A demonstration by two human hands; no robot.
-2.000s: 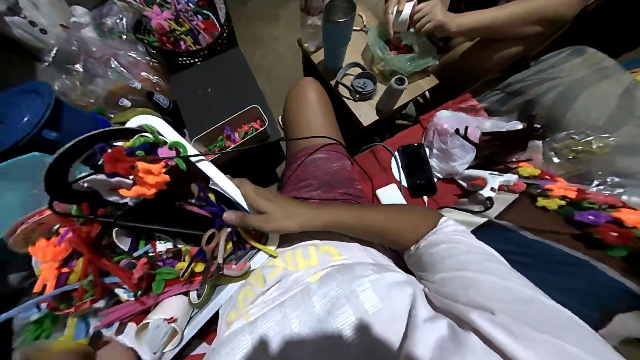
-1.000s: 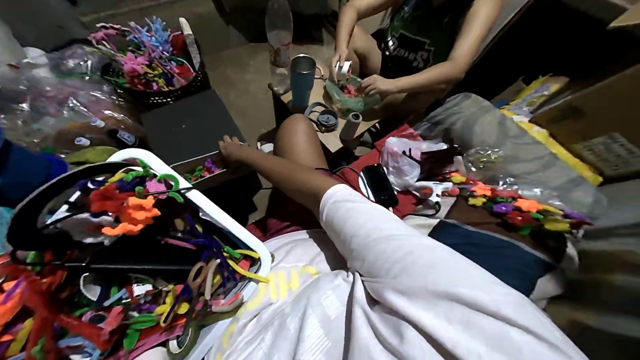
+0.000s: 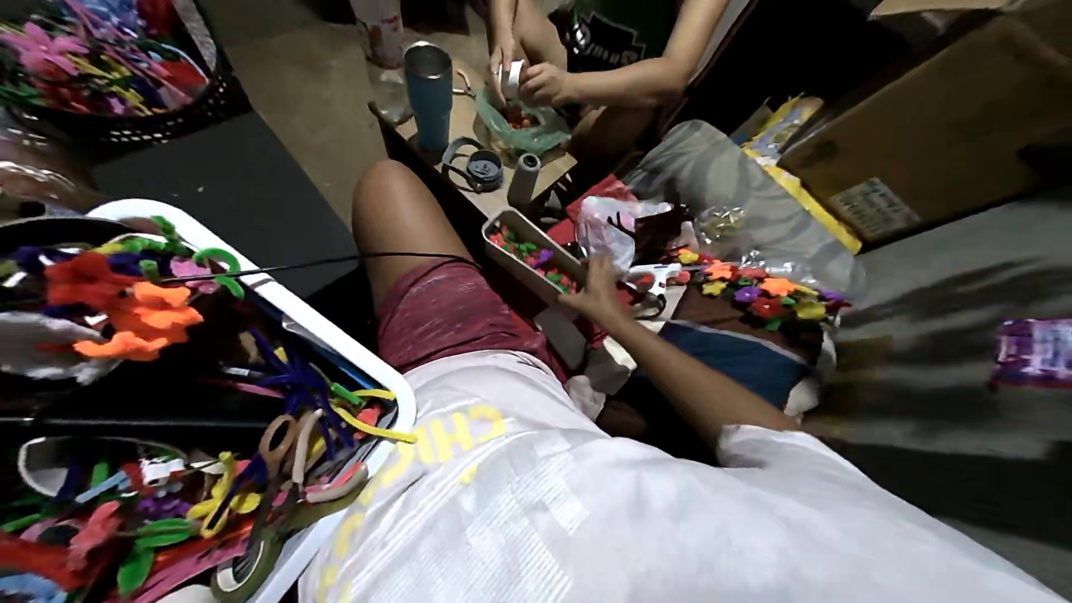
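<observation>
My right hand grips the near end of a long, narrow box holding small red, green and purple pieces, beside my thigh. My left hand is out of view. A white-rimmed tray at the left holds fuzzy pipe-cleaner pieces, scissors and orange fuzzy flowers. Just right of my right hand lies a white glue gun. Fuzzy flowers in several colours lie in a row on dark cloth further right.
Another person's hands hold a small white item over a green plastic bag. A tumbler stands on the low table. A thin black cord crosses my leg. At the back are a flower basket and a cardboard box.
My right hand has gone from the tray to the narrow box, then across my legs to the right with it. The box was left of my knee before.
</observation>
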